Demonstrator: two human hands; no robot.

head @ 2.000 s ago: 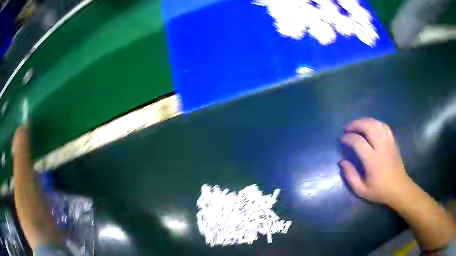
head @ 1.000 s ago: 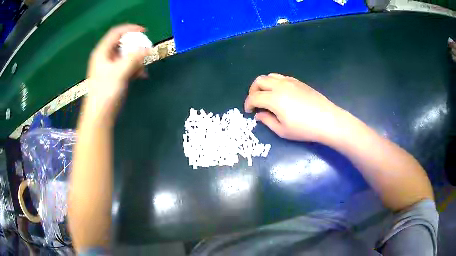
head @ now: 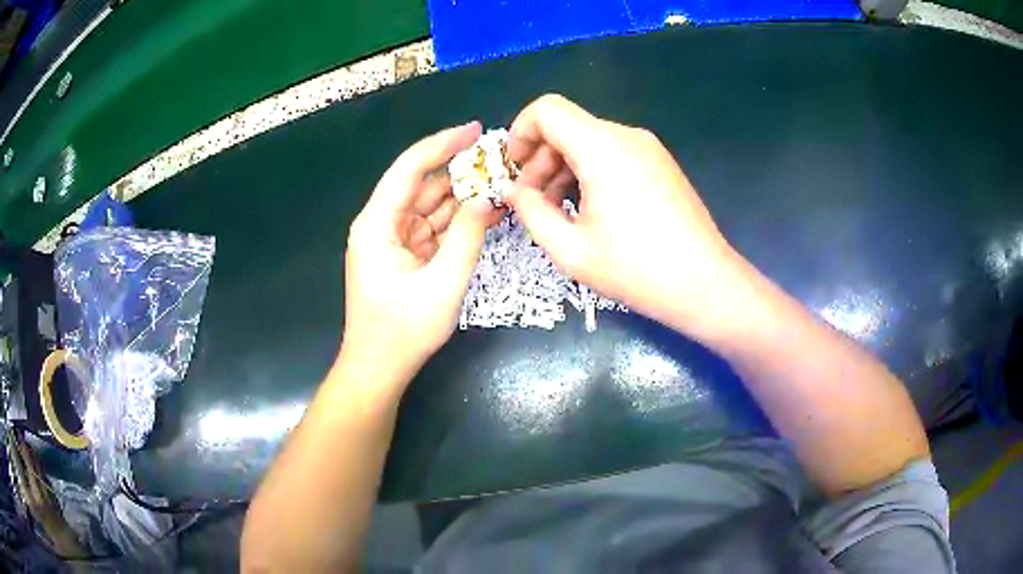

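A round white housing (head: 480, 168) with gold-yellow contacts on its open face is held up over the dark green bench. My left hand (head: 413, 241) grips it from the left between thumb and fingers. My right hand (head: 611, 202) has its thumb and fingertips at the housing's right edge; whether a small piece is between them cannot be told. A pile of small white plastic pieces (head: 514, 286) lies on the bench just below and behind the hands, partly hidden by them.
A clear plastic bag (head: 135, 325) and a yellow-tan tape roll (head: 58, 398) are at the left. A whitish edge rail (head: 303, 107) separates the bench from the green conveyor belt (head: 224, 56), which carries small white items. A blue board (head: 538, 28) is at the top.
My left hand has come from the belt side to the middle with the white housing. My right hand has moved left and up to meet it. The view has shifted slightly.
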